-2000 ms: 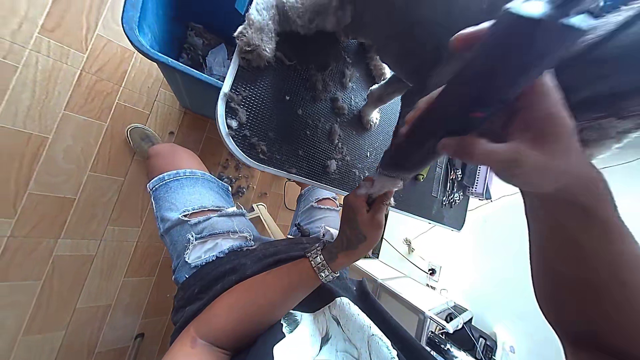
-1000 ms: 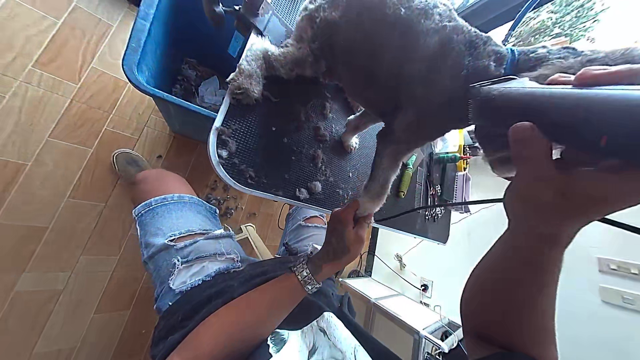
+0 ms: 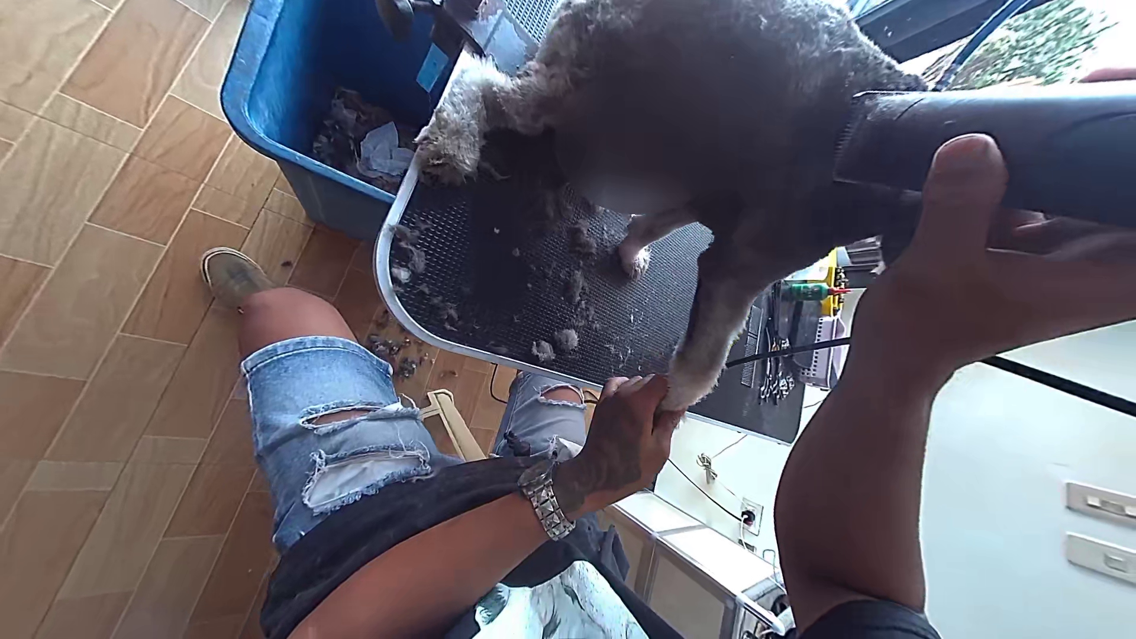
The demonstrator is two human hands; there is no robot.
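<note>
A grey curly-coated dog (image 3: 745,98) is on a black textured grooming table (image 3: 532,293) with a pale metal rim. My left hand (image 3: 626,430), with a metal watch at its wrist, grips the lower end of the dog's foreleg (image 3: 710,333) just past the table edge. At the right, my right hand (image 3: 985,248) holds a large dark hair clipper (image 3: 1003,146), its toothed end against the dog's upper body. Some of those fingers are hidden behind the clipper. Tufts of cut hair (image 3: 566,339) lie on the table.
A blue plastic bin (image 3: 311,182) holding hair and paper stands beside the table. A dark shelf surface (image 3: 763,408) carries metal tools and a green bottle (image 3: 803,291). A black cable (image 3: 1056,383) runs behind my right forearm. Hair clumps (image 3: 404,355) lie on the tiled floor.
The clipper in my right hand has moved from beside the lower foreleg up to the dog's upper body. My left hand keeps hold of the leg, which now shows more fully.
</note>
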